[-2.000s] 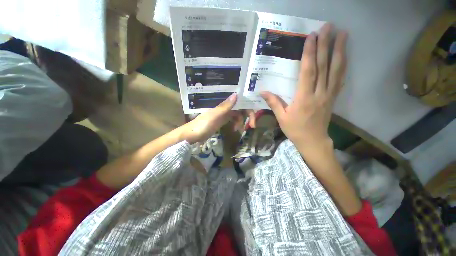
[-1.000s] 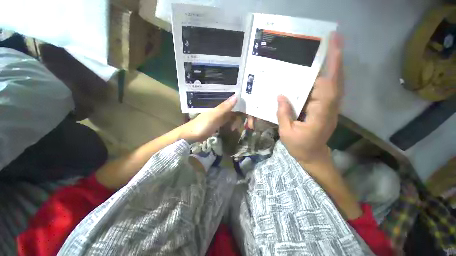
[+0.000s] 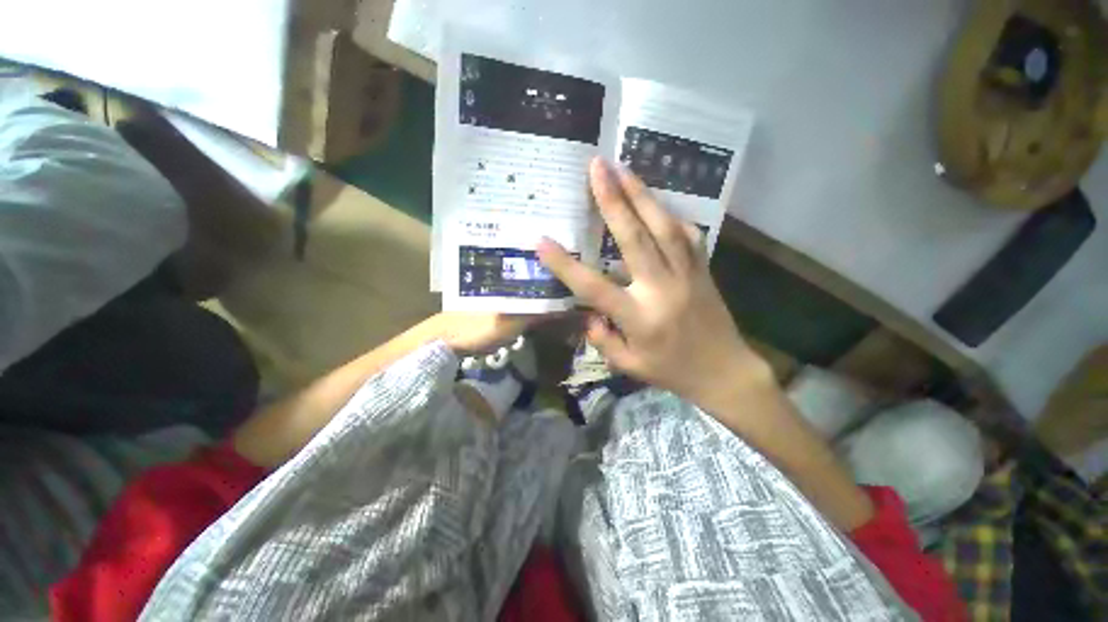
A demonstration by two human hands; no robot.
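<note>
A white instruction manual [image 3: 535, 182] is held open above my lap, near the bench edge. Its left page has dark screenshot pictures at top and bottom with text between. Its right page shows a dark picture near the top and another partly covered one lower down. My left hand [image 3: 492, 326] is under the manual's lower left edge and holds it; its fingers are mostly hidden behind the pages. My right hand [image 3: 662, 286] lies over the fold and the right page, with its fingers apart. I cannot tell whether it grips a page.
The white-covered bench [image 3: 838, 134] stands ahead and to the right. On it are a round yellow-brown tray [image 3: 972, 146] with a small black item inside, and a long dark flat object [image 3: 1015, 270]. A brightly lit bench [image 3: 158, 55] and a seated person's pale sleeve [image 3: 91, 231] are at left.
The manual now shows different pages. My right hand has moved left from the right page's outer edge to near the fold. My left hand is now more hidden beneath the manual.
</note>
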